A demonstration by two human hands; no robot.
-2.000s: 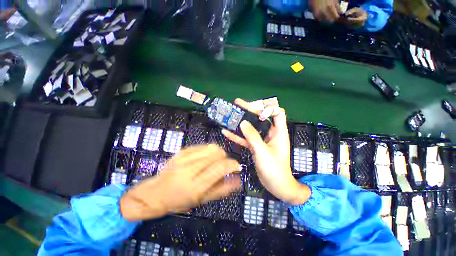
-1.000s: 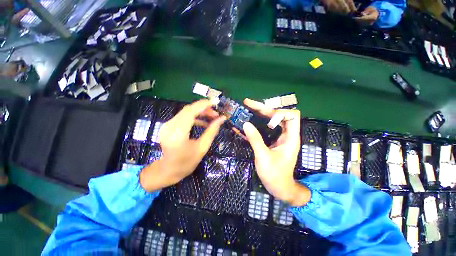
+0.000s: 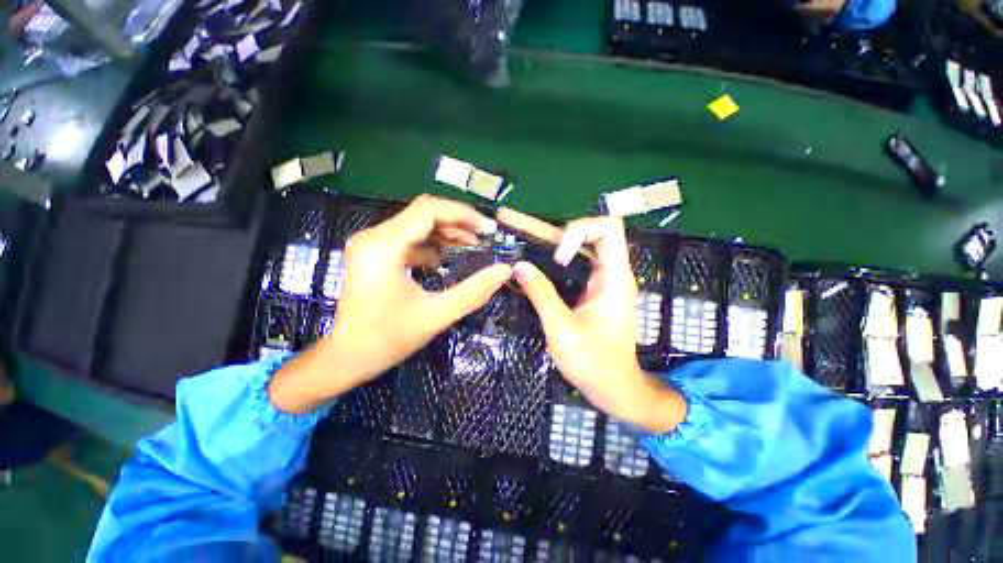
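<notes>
A black phone housing (image 3: 559, 271) is held between both hands above the tray. My right hand (image 3: 594, 308) holds its right end, with thumb and fingers around it. My left hand (image 3: 385, 291) pinches its left end between thumb and fingertips. The board in the housing is mostly hidden by the fingers. A white and grey LCD module (image 3: 472, 176) lies just beyond the fingers, at the bench side of the tray. The glossy black blister tray (image 3: 484, 401) lies under the hands, with pale keypads in some pockets.
A parts bin (image 3: 237, 198) heaped with flat pieces stands upper left, a plain black tray (image 3: 176, 313) below it. More LCD modules (image 3: 643, 198) lie on the green bench and in the right tray. A yellow square (image 3: 723, 107) and small black phone bodies (image 3: 915, 164) lie farther off. Another person's sleeve (image 3: 868, 13) shows at top.
My left hand has moved from beside the phone to grip its left end. The blue board, visible earlier, is now mostly covered by fingers. The view has shifted slightly.
</notes>
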